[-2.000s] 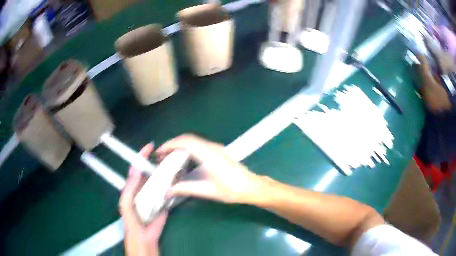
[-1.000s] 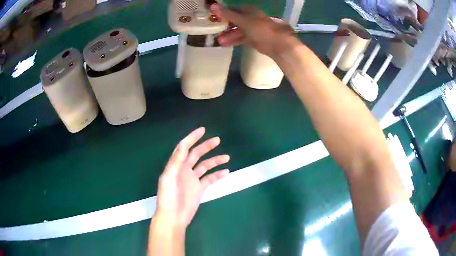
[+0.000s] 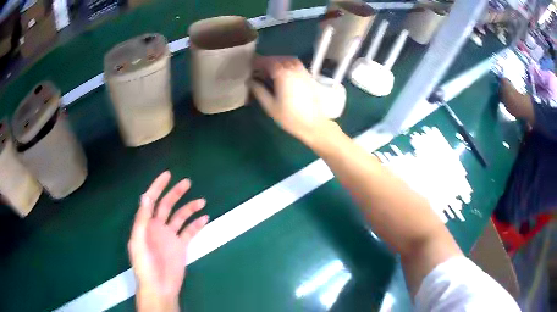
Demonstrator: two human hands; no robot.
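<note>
My left hand point(image 3: 160, 244) is palm up over the bench, fingers apart, empty. My right hand point(image 3: 292, 97) is slightly blurred, beside the right wall of an open beige body point(image 3: 223, 76). Its thumb and fingers are apart; I see nothing held. A white lid with two upright tubes point(image 3: 331, 100) stands just right of it, partly behind the hand. A second such lid point(image 3: 372, 78) stands farther right. A lidded beige body point(image 3: 141, 100) stands left of the open one. Farther left, another body point(image 3: 58, 155) has its lid tilted with a dark gap; one more is cut off by the edge.
Loose white rods point(image 3: 430, 173) lie in a flat pile at right, beside a long black tool point(image 3: 464, 134). A grey metal upright point(image 3: 427, 67) rises near them. More beige bodies point(image 3: 421, 24) stand behind. Another worker's arm point(image 3: 516, 100) is at far right.
My right hand has left the lid it was placing on a body, which now sits down on it, and has moved to beside the open body. My left hand stays open. The view has shifted right.
</note>
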